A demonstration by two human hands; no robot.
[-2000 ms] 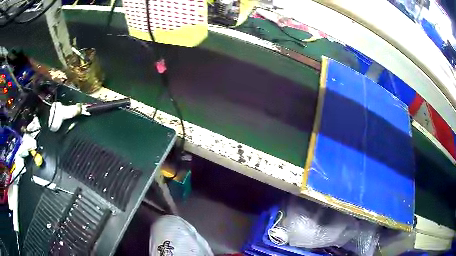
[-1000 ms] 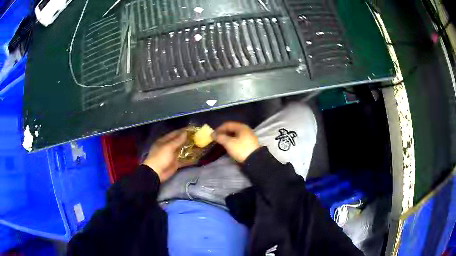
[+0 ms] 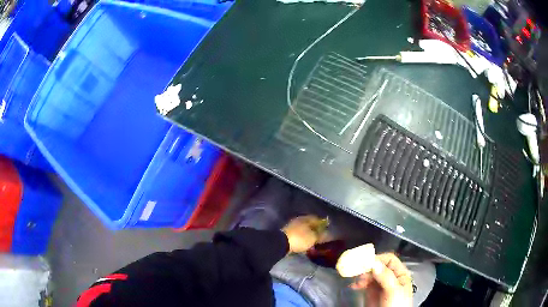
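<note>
My right hand [image 3: 387, 280] pinches a small pale, whitish-peach piece [image 3: 356, 260] between thumb and finger, over my lap below the bench edge. I cannot tell what the piece is. My left hand [image 3: 302, 234] is to the left of it, in front of the bench edge. It holds a crinkled yellowish translucent wrapper [image 3: 322, 225], of which only a small part shows; the rest is hidden by the hand or blurred. The two hands are apart.
The green bench top [image 3: 240, 90] bears a ribbed black mat [image 3: 420, 177], a white-handled pointed tool [image 3: 429, 57], pale tweezers-like tools, a thin cable and a red tray [image 3: 444, 24]. A large blue tote [image 3: 108, 120] stands left, above a red crate [image 3: 210, 195].
The view has swung left, bringing the blue tote into full sight. My hands have moved apart, and the pale piece in my right hand is clear of the wrapper.
</note>
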